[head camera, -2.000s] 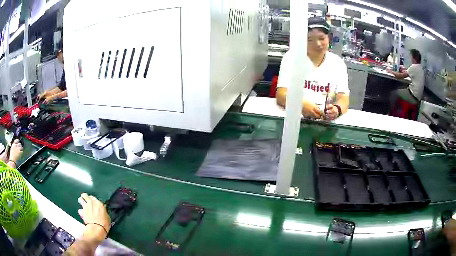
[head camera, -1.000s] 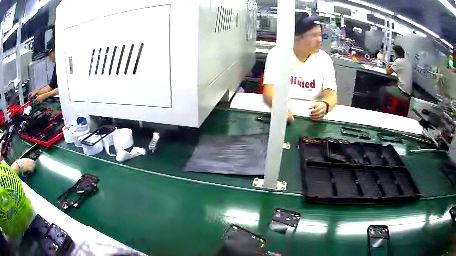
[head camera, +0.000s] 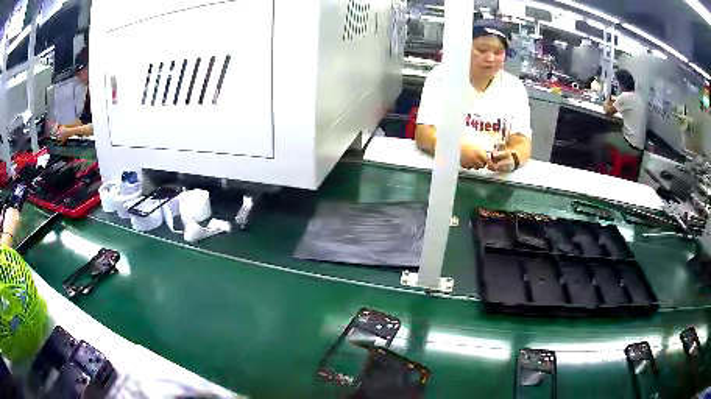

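Observation:
Neither of my hands shows. Nearest in front of me, a black phone frame (head camera: 341,348) lies slanted on the green conveyor belt (head camera: 234,312). A darker black phone part (head camera: 394,376) overlaps its lower right end and is cut off by the bottom edge; I cannot tell whether anything holds it. More phone frames lie singly on the belt at right, one (head camera: 536,368) near the bottom edge and another (head camera: 642,366) beyond it. One dark frame (head camera: 91,273) lies on the belt at left.
Black fixtures (head camera: 74,362) and a green fan (head camera: 19,304) stand at left. A pale post (head camera: 443,156), black mat (head camera: 362,232) and compartment tray (head camera: 563,273) are beyond the belt. The machine housing (head camera: 203,86) overhangs it. A person (head camera: 487,109) sits opposite.
The hand at lower left two seconds ago is gone. The left frame has shifted further left. The dark part at bottom centre now overlaps a frame. The person opposite has turned back and brought both hands together.

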